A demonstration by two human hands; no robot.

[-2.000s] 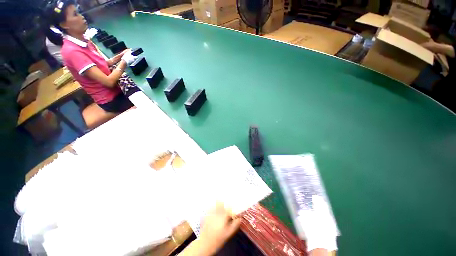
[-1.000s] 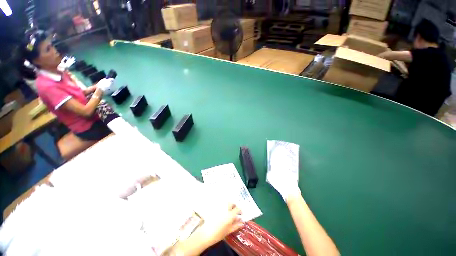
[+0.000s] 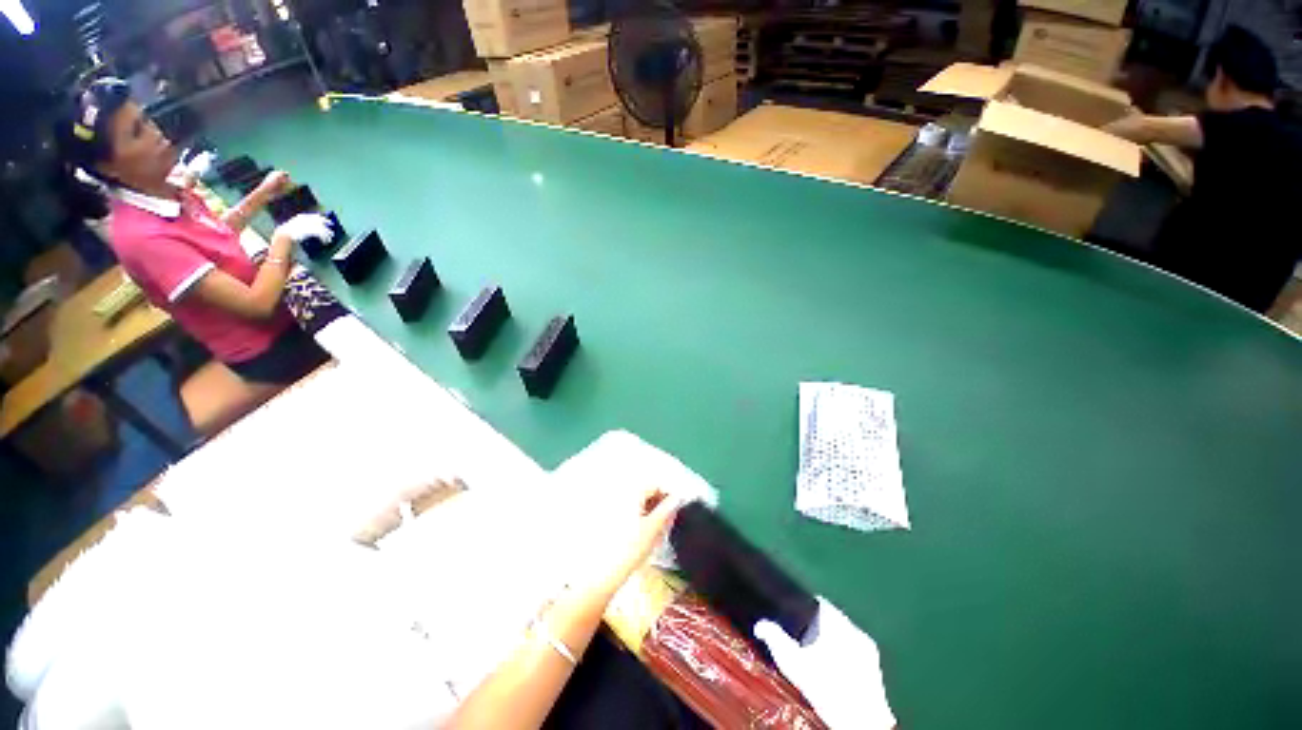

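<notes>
My right hand (image 3: pixel 835 667), in a white glove, holds a black unit (image 3: pixel 743 571) by its near end, above the belt's near edge. My bare left hand (image 3: pixel 654 531) holds a whitish bubble bag (image 3: pixel 636 464) at the unit's far end; the bag partly blends with the bright heap, and whether the unit's tip is inside it cannot be told. A filled bubble bag (image 3: pixel 851 456) lies on the green belt (image 3: pixel 1000 428), ahead of my right hand. The stack of empty bubble bags (image 3: pixel 271 571) is overexposed at the left.
Several black units (image 3: pixel 548 355) stand in a row along the belt's left side. A person in pink (image 3: pixel 214 271) handles units there. Red plastic wrapping (image 3: pixel 714 663) lies on the near rail. A person in black (image 3: pixel 1235 186) is at an open carton (image 3: pixel 1050 157) across the belt.
My right hand has let go of the filled bag, which lies on the belt, and has taken hold of the nearest black unit. The unit and the bag in my left hand have come together.
</notes>
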